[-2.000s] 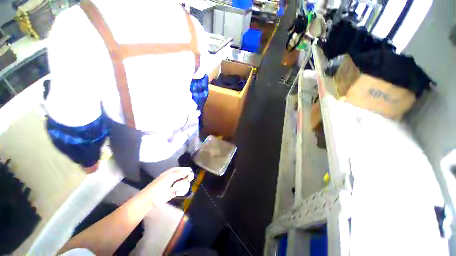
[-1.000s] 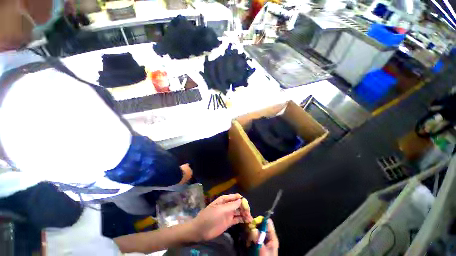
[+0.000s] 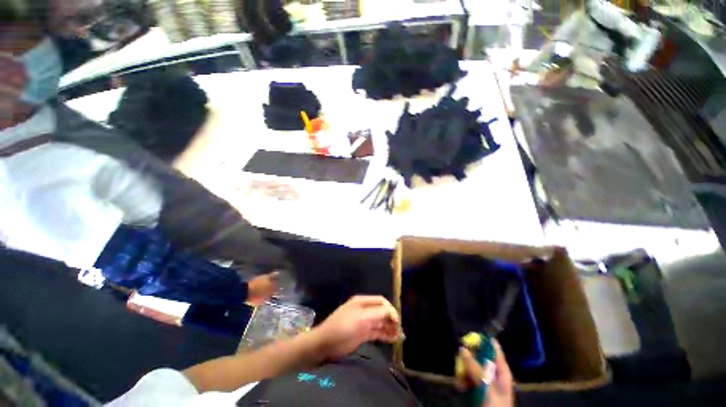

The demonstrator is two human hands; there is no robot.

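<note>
My right hand (image 3: 495,377) is closed around teal-handled scissors (image 3: 482,355), low in the centre right, with the blades pointing up over the open cardboard box (image 3: 591,334). The fingertips show yellow patches. My left hand (image 3: 362,324) is bent with its fingers together at the box's left edge. A small pale bit shows at its fingertips, but I cannot tell whether it is held. Black fabric pieces (image 3: 450,306) and a blue liner (image 3: 532,318) fill the box.
The white table (image 3: 334,215) bears black fabric heaps (image 3: 439,137), a row of dark strips (image 3: 306,166), an orange-red pot (image 3: 319,137) and loose strips. A neighbour with blue sleeve covers (image 3: 163,270) sits left. A dark metal tabletop (image 3: 609,151) stands right. A clear tray (image 3: 277,322) lies low left.
The view has swung from the aisle and the neighbour's back to the table and the box. My right hand with the scissors has moved right, over the box. My left hand stays near the bottom centre.
</note>
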